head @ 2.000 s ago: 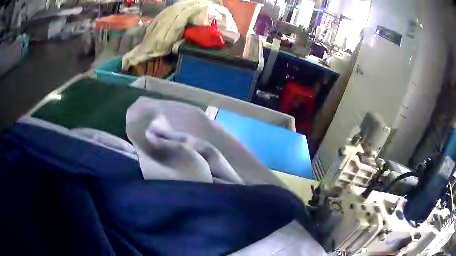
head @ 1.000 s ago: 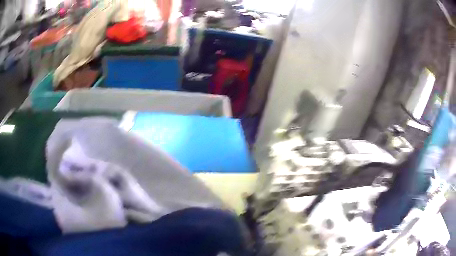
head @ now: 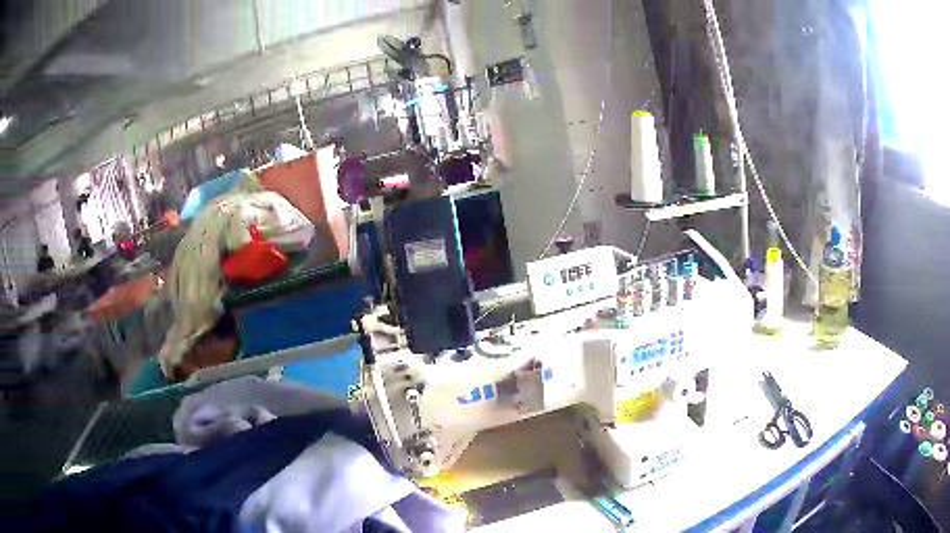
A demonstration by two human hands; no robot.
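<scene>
A large navy fabric piece (head: 167,479) lies at the lower left, with its near part cut off by the frame's bottom edge. A pale grey-white band (head: 323,489) lies on it and reaches to the needle area of the white sewing machine (head: 490,390). More pale cloth (head: 234,406) is bunched behind the navy. A yellow glow lights the bed by the presser foot. Small blue-teal snips (head: 613,508) lie beside the machine bed. Neither of my hands can be seen.
Black-handled scissors (head: 783,416) lie right on the white table (head: 719,468). An oil bottle (head: 831,297) and a yellow-topped bottle stand behind them. Thread cones (head: 646,156) stand on a rack. A dark upright panel (head: 429,271) rises before the arm. Bins and a red bundle are behind left.
The view has swung right and up, bringing the whole machine, scissors, bottles and thread cones into the picture. The navy and pale cloth now show lower left. No hand shows in any frame.
</scene>
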